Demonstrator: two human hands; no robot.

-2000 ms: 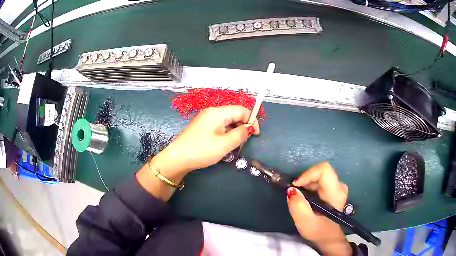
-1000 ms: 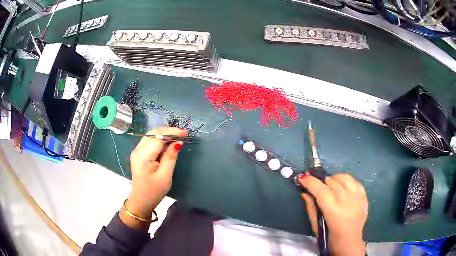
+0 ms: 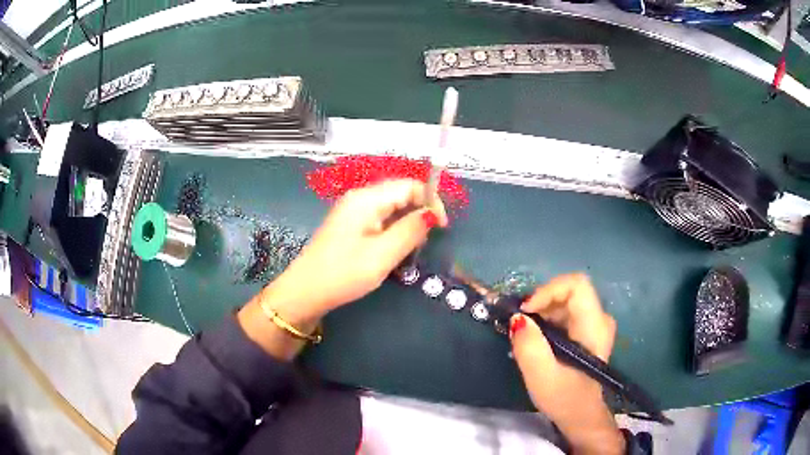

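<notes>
A black LED bar housing (image 3: 444, 292) with several white LED boards (image 3: 456, 298) lies slanted on the green mat. My left hand (image 3: 364, 240) is over its upper left end and holds tweezers (image 3: 444, 133), wide pale end up; their tips are hidden. My right hand (image 3: 568, 347) holds the soldering iron (image 3: 577, 352), its blurred barrel and tip just above the bar, pointing up-left. The heap of red wires (image 3: 377, 173) lies behind my left hand, which partly covers it. Black wires (image 3: 266, 251) are scattered left of my left hand.
A solder wire spool (image 3: 164, 235) stands at left beside grey bars (image 3: 130, 235) and a black box-shaped device (image 3: 75, 204). Stacked grey bars (image 3: 233, 111) stand back left; a single grey bar (image 3: 520, 59) lies at the back. A fan (image 3: 706, 187) and a tip cleaner (image 3: 720, 320) are at right.
Since one second ago, my left hand has moved right from the black wires to the bar, tweezers now upright. The iron has swung from pointing up to pointing up-left over the bar. The view has shifted.
</notes>
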